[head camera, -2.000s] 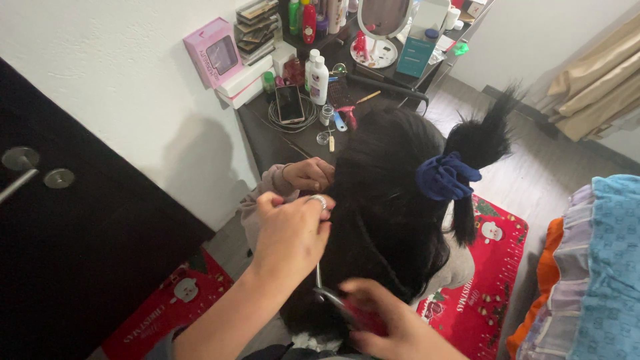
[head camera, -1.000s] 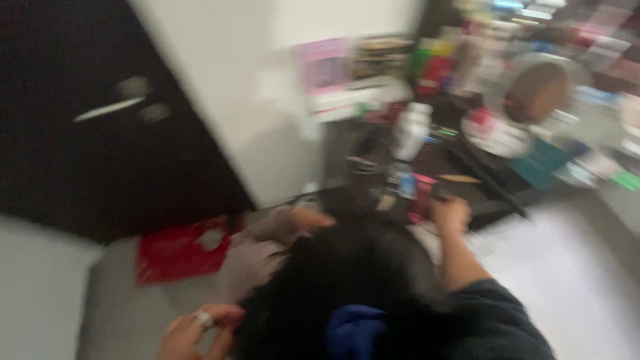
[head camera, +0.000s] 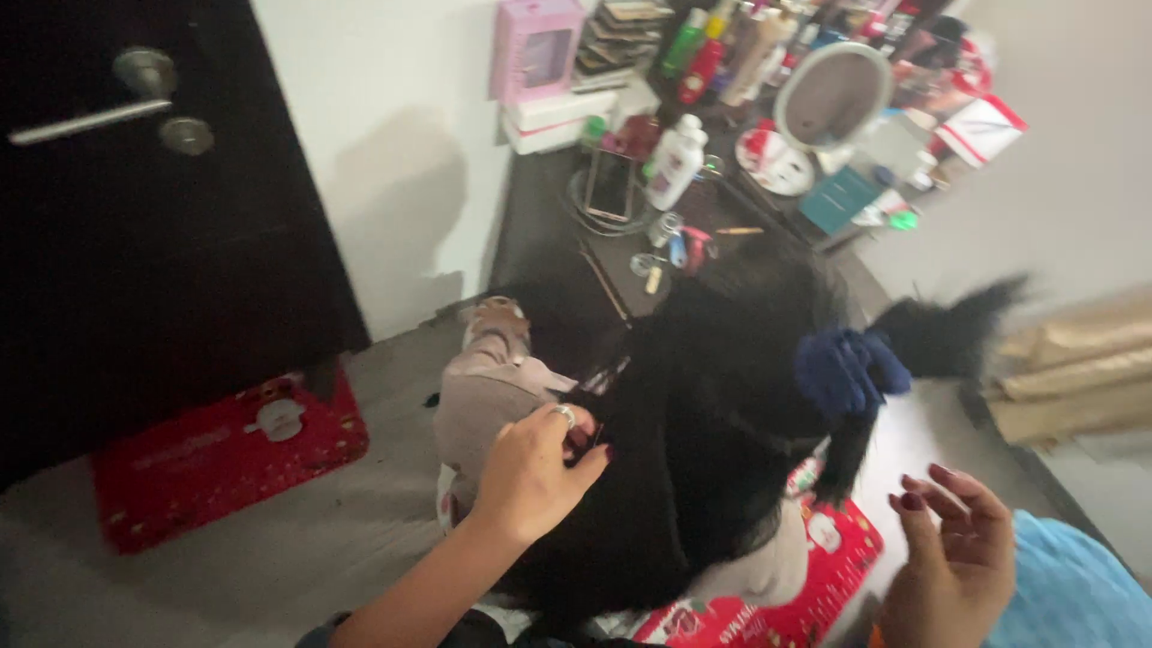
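Observation:
A seated person's long black hair (head camera: 702, 387) fills the middle of the head view, part of it tied up at the right in a blue scrunchie (head camera: 841, 371). At the left side of the loose hair, my left hand (head camera: 540, 468), with a ring on it, has its fingers bent; whether strands lie between them cannot be made out. My right hand (head camera: 954, 558) is raised at the lower right, apart from the hair, its fingers curved and spread with nothing in them. The person's pale sleeve (head camera: 495, 396) shows left of the hair.
Ahead, a dark dressing table (head camera: 549, 225) bears a phone (head camera: 610, 184), a white bottle (head camera: 675, 162), a round mirror (head camera: 832, 94) and a teal box (head camera: 839, 200). A dark door (head camera: 153, 252) stands at left. Red mats (head camera: 234, 459) lie on the floor; blue cloth (head camera: 1066, 585) is at lower right.
Two seconds ago my right hand held a dark tool by the hair's lower end; one second ago it was at the table. Now it is back, empty, at the lower right.

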